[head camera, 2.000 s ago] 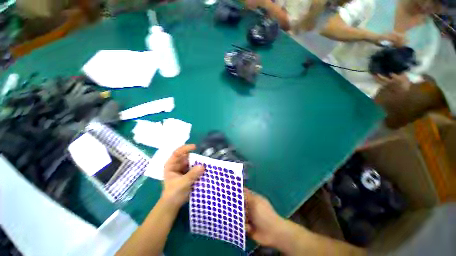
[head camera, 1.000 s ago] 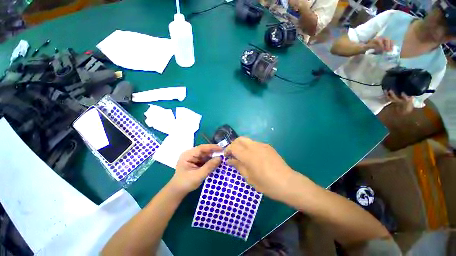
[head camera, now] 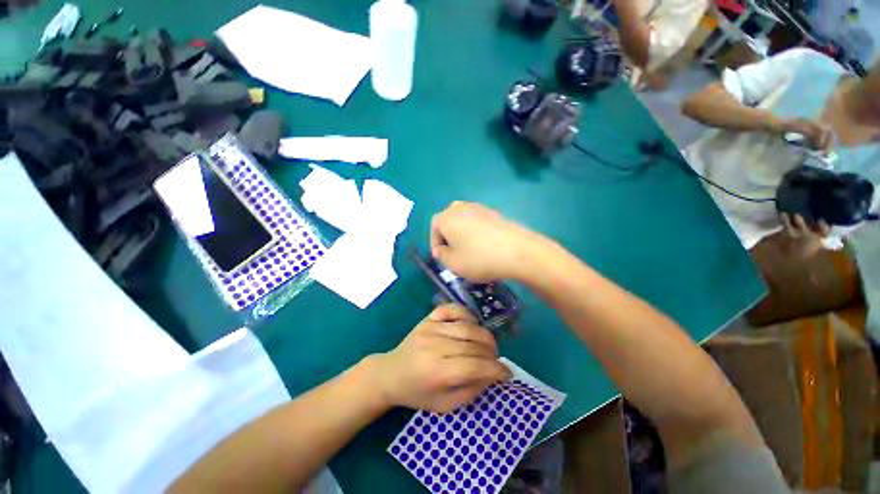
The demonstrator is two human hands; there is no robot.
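Observation:
The white sheet with rows of purple dots (head camera: 473,439) lies at the table's near edge, its upper part under my left hand (head camera: 446,362). My left hand has its fingers curled at the sheet's top and against the near side of a black camera unit (head camera: 494,303). A thin black bar of the unit slants up between my hands. My right hand (head camera: 475,241) is above the unit with fingers curled down near the bar's end. Its fingertips are partly hidden, so I cannot tell whether it holds anything.
A smartphone (head camera: 214,214) lies on the bagged dot sheet (head camera: 280,253). White paper scraps (head camera: 359,260), a squeeze bottle (head camera: 393,48), a black parts pile (head camera: 116,125) and long white paper (head camera: 87,367) lie around. More units (head camera: 542,118) stand beyond. A person holds a corded unit (head camera: 825,196). Cartons (head camera: 782,386) are right.
My hands have moved apart, the right up and the left down. The dot sheet has shifted right, down and turned. The black unit between my hands shows more. The view has shifted.

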